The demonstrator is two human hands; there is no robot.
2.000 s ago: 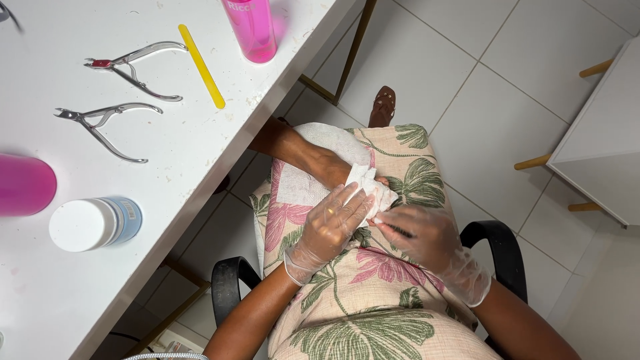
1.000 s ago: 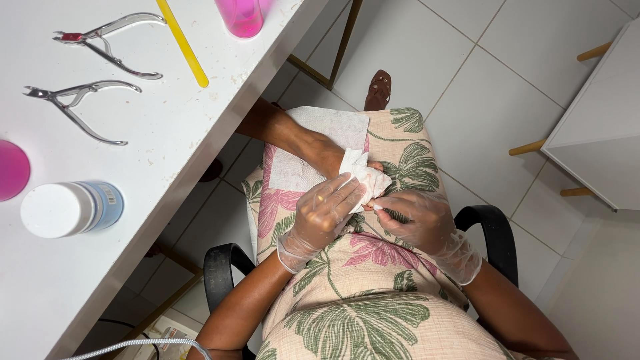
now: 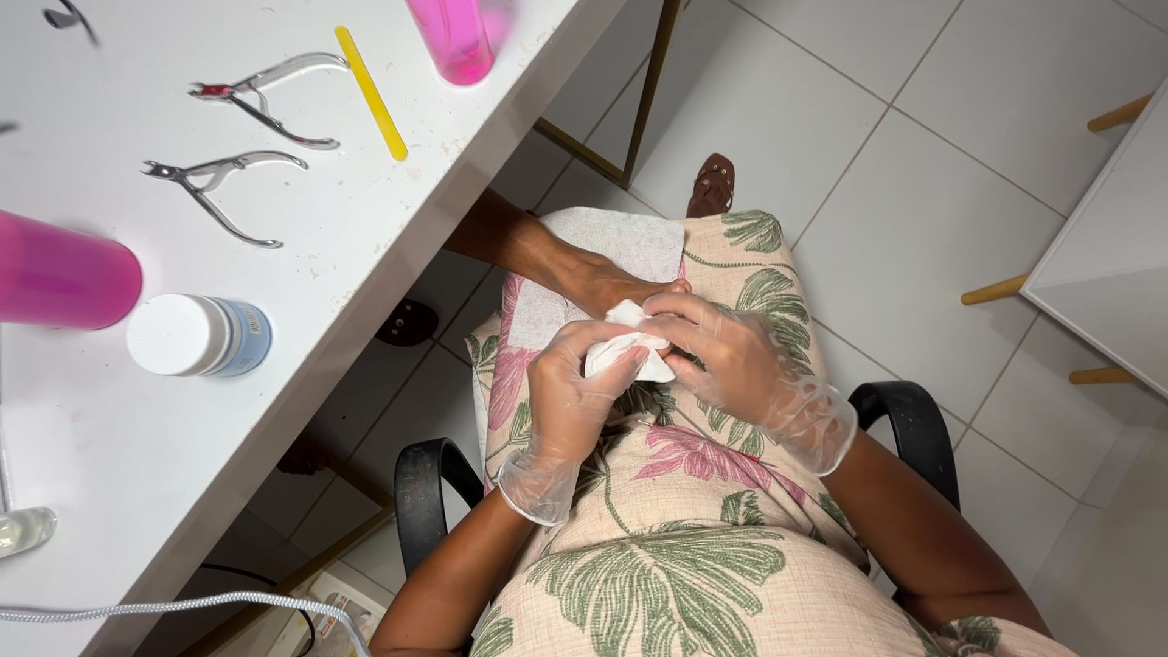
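Observation:
My left hand, in a clear disposable glove, grips a crumpled white wipe between thumb and fingers. My right hand, gloved the same way, pinches the other side of the wipe close to the toes. Another person's bare foot rests across my lap on a white cloth sheet, over my floral dress. The wipe and my fingers hide most of its toes.
On the white table at left lie two cuticle nippers, a yellow nail file, pink bottles and a white-capped jar. Black chair armrests flank me. A white piece of furniture stands right.
Both hands have come together around the wipe, which is now more bunched. My right hand has moved over toward the toes and onto the wipe.

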